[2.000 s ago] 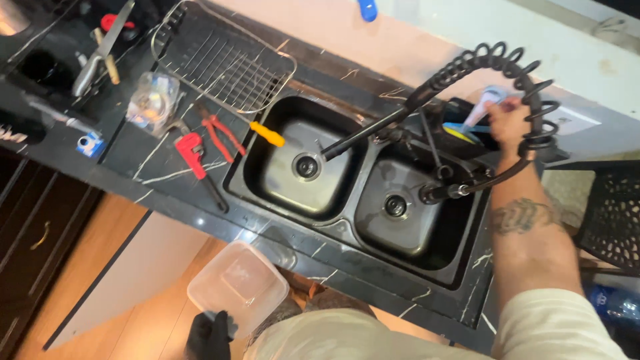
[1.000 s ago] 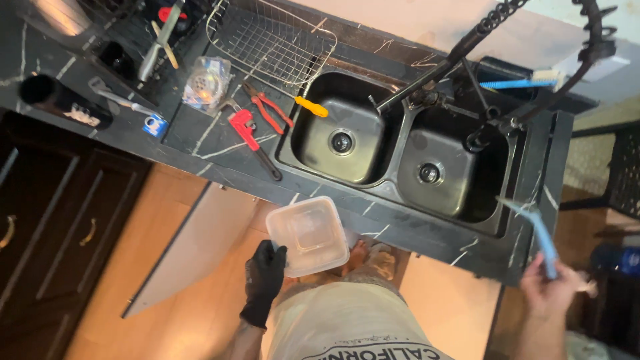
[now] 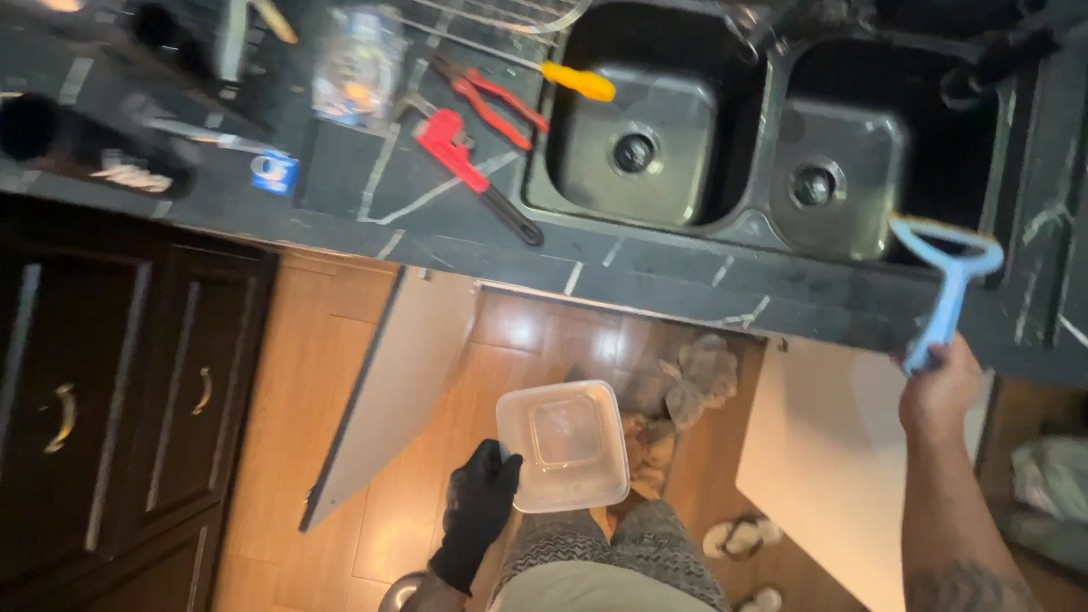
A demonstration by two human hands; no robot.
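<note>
My left hand (image 3: 483, 497), in a black glove, grips the rim of a square clear plastic container (image 3: 563, 446) below the counter's front edge. Bare, my right hand (image 3: 942, 387) is closed around the handle of a light blue squeegee-like tool (image 3: 950, 276), its wide head over the front right of the double black sink (image 3: 650, 225). A red pipe wrench (image 3: 476, 174), red-handled pliers (image 3: 497, 106) and a screwdriver with a yellow handle (image 3: 580, 82) lie left of the sink, the handle over the basin's edge. Beside them is a clear plastic bag (image 3: 357, 68) with small contents.
Two cabinet doors, left (image 3: 395, 382) and right (image 3: 841, 442), stand open below the sink. A wire dish rack (image 3: 518, 13) is at the top. A black bottle (image 3: 93, 144) lies on the counter (image 3: 459, 246) at left. Slippers (image 3: 741, 535) and cloth (image 3: 701, 378) are on the floor.
My right hand has come from behind the sink to its front right corner with the blue tool in it. My left hand still holds the container. The view has moved nearer.
</note>
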